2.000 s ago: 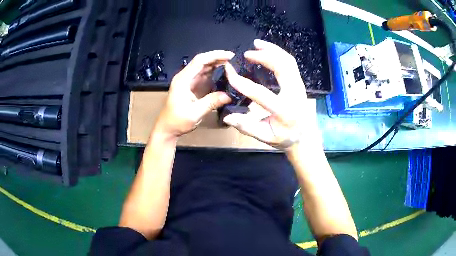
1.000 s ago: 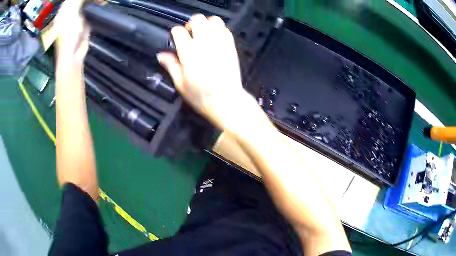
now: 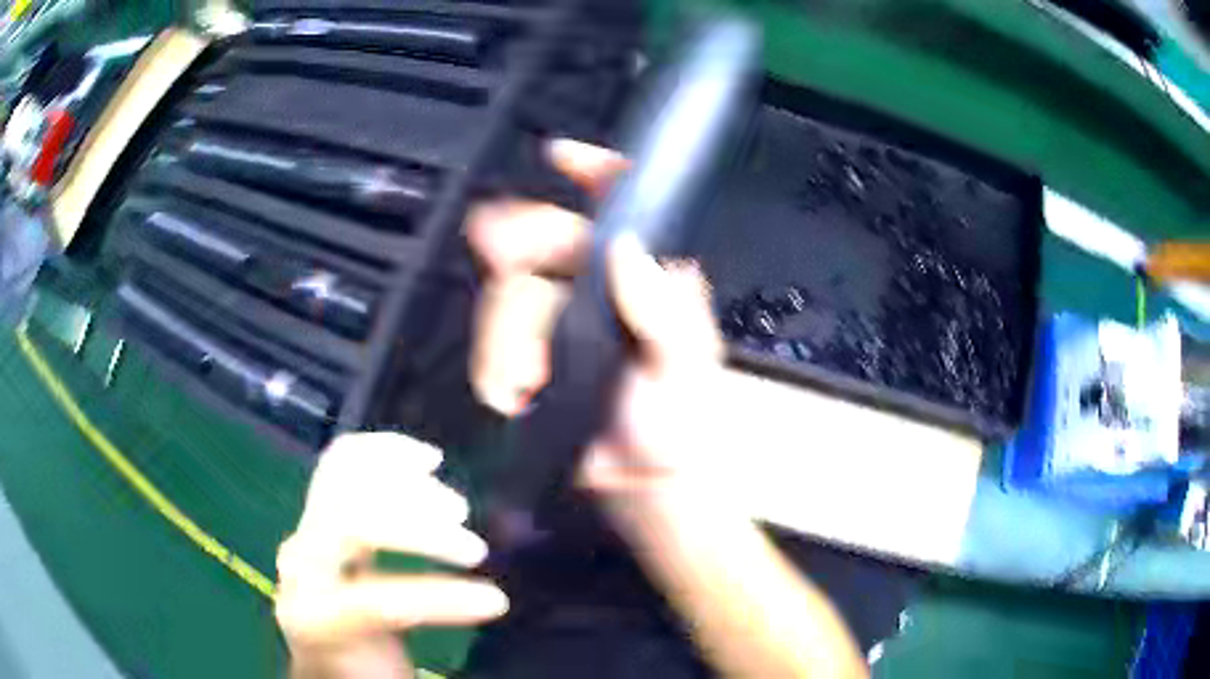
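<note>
A long black tubular housing [image 3: 677, 139] is held tilted in front of me, its upper end pointing up and right; it is blurred. My right hand [image 3: 637, 318] is closed around its middle. My left hand [image 3: 385, 551] is below and left of the housing's lower end, fingers apart and empty. The lower end is dark and blurred, so its detail cannot be told. Other housings [image 3: 319, 285] lie in the slots of the foam rack tray [image 3: 431, 259] at left.
The black parts tray [image 3: 882, 414] holds scattered small black parts [image 3: 949, 299]. Tan cardboard [image 3: 863, 471] lies before it. The white screw feeder [image 3: 1128, 398] stands on a blue tray [image 3: 1028, 425] at right. The orange screwdriver [image 3: 1181, 260] is at the right edge.
The housing has come out of the rack and over to the right, now tilted upright in my right hand. My left hand has let go and moved down and right. The view has turned slightly.
</note>
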